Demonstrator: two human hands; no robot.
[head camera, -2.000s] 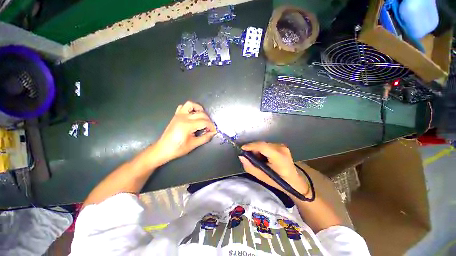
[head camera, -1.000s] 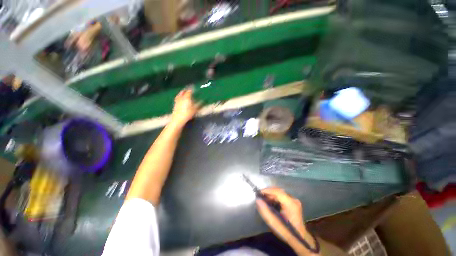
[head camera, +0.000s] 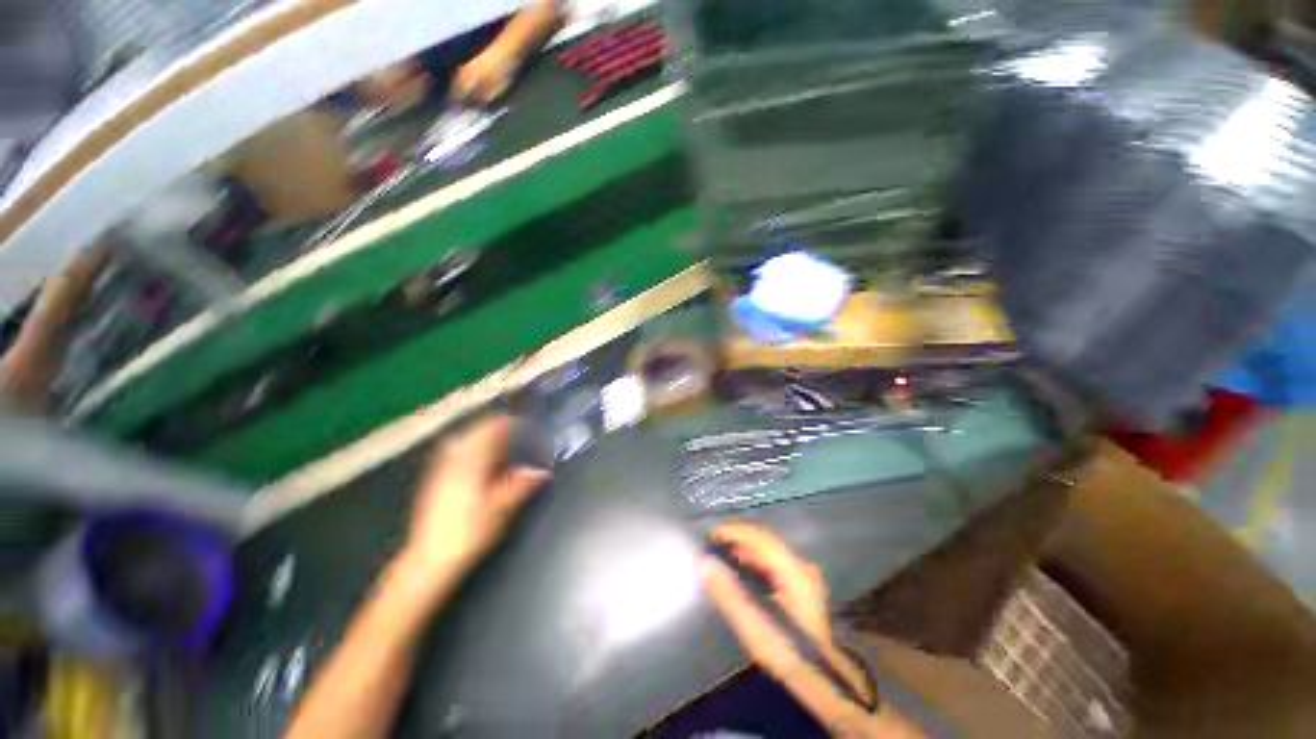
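Observation:
My right hand (head camera: 772, 585) holds a slim black pen-shaped handle, likely a soldering iron (head camera: 787, 624), low over the dark green bench (head camera: 577, 527). Its tip is blurred. My left hand (head camera: 474, 491) is over the bench near the belt's edge, left of the grouped small silver parts (head camera: 572, 419). Its thumb and fingers point towards them; blur hides whether it holds anything. The white perforated piece (head camera: 624, 403) lies between those parts and the brown tape roll (head camera: 673, 373).
The green conveyor belt (head camera: 549, 296) crosses beyond the bench, carrying small blurred parts. A purple-rimmed fan (head camera: 156, 578) stands at left. Thin silver wires (head camera: 736, 459) lie right of centre. A carton (head camera: 866, 325) bears a blue-white item (head camera: 797, 295). Other people's hands show across the belt.
The view has swung right. My left hand has come back from over the belt to the bench beside the grouped parts. My right hand still holds the black handle near the bright patch.

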